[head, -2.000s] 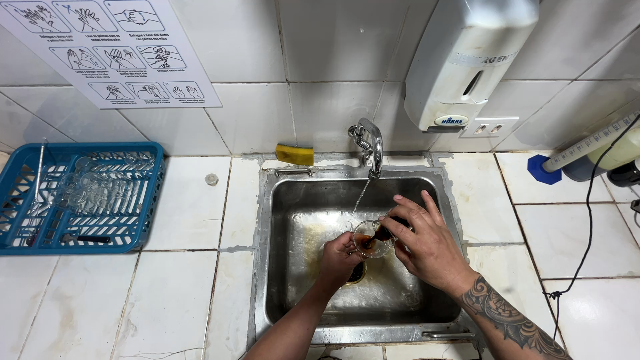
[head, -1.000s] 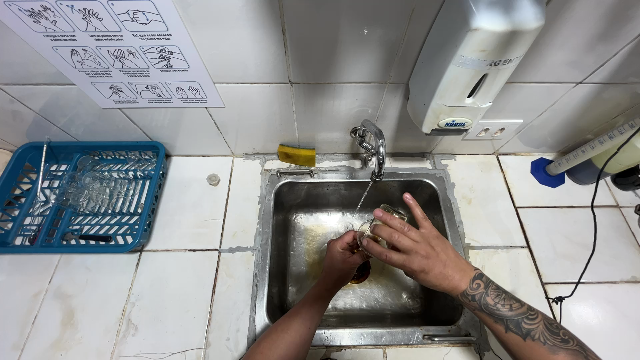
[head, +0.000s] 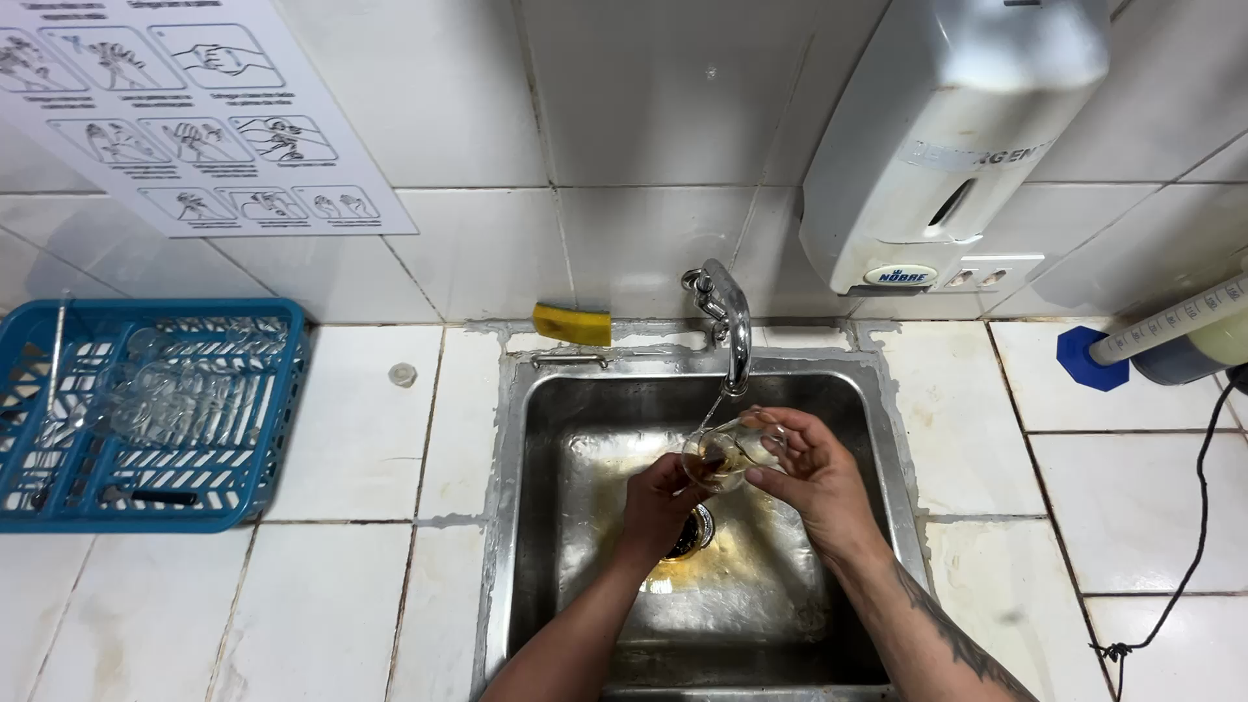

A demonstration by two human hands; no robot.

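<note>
Over a stainless steel sink (head: 507, 585), my left hand (head: 659, 505) grips a small clear glass vessel (head: 714, 462) with brown liquid in it. Tilted beside it, a second clear glass vessel (head: 763, 441) is held by my right hand (head: 804, 458); the two vessels meet or overlap, and their exact shapes cannot be told. A thin stream of water runs from the chrome faucet (head: 738, 341) just behind them. Below my left hand, the drain (head: 690, 534) shows dark, with yellow-brown liquid spread around it on the sink floor.
A blue plastic dish rack (head: 285, 390) holding glassware stands at the left. A yellow sponge (head: 572, 325) lies behind the sink. On the wall are a detergent dispenser (head: 936, 146) and a hand-washing poster (head: 361, 210). A graduated cylinder (head: 1175, 325) with blue base and a black cord (head: 1201, 487) are at the right.
My right hand has turned from covering the glassware to holding a vessel at its right side. Yellow-brown liquid now spreads more widely over the sink floor.
</note>
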